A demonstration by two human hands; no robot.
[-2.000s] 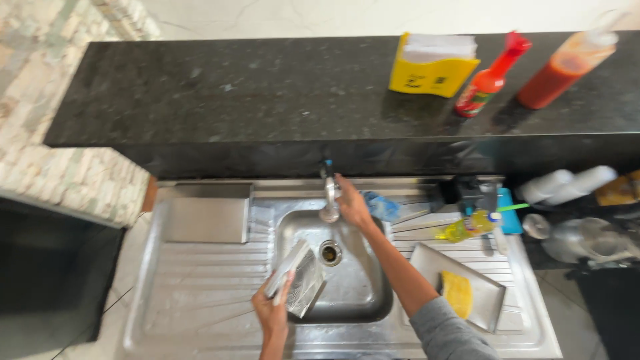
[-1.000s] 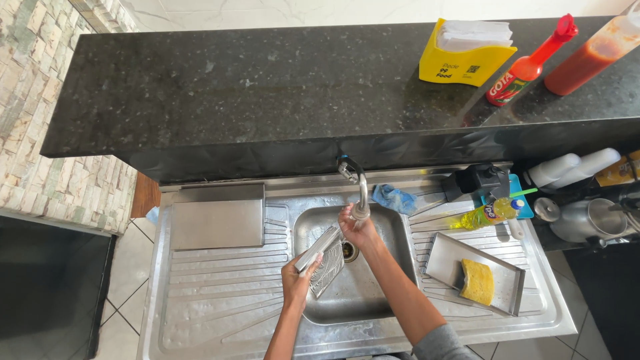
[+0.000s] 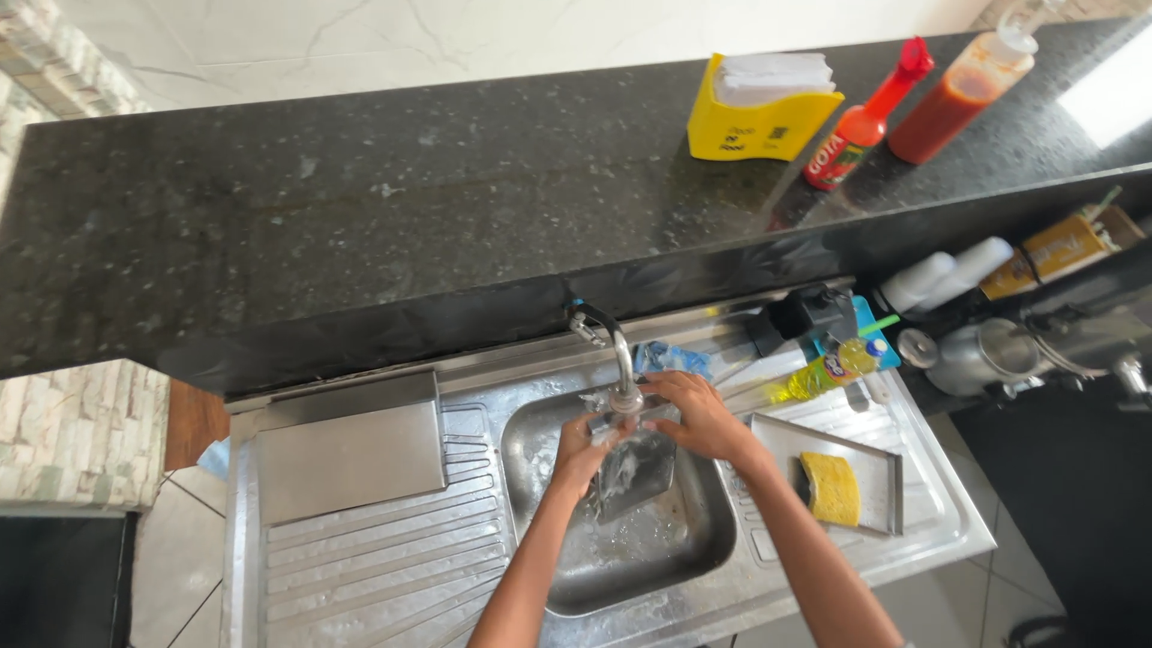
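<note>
Water runs from the curved metal faucet (image 3: 623, 360) over a flat, shiny metal piece (image 3: 637, 468) in the sink basin (image 3: 648, 576). My left hand (image 3: 583, 450) grips the near left part of this piece, just under the spout. My right hand (image 3: 697, 414) is at its upper right edge, fingers bent beside the stream; how firmly it touches is hard to tell. To the right, a yellow sponge (image 3: 832, 489) lies in a shallow metal tray (image 3: 882, 468). A crumpled blue cloth (image 3: 670, 358) is behind my right hand.
A metal tray-like piece (image 3: 355, 459) rests on the left drainboard. A yellow dish soap bottle (image 3: 823, 371) and a black container (image 3: 805, 315) are at the back right. On the dark stone counter (image 3: 360, 198) stand a yellow napkin holder (image 3: 760, 117) and two red sauce bottles (image 3: 846, 139).
My left hand has moved up to the spout with the metal piece, which is now under running water. My right hand has shifted to the right side of the spout.
</note>
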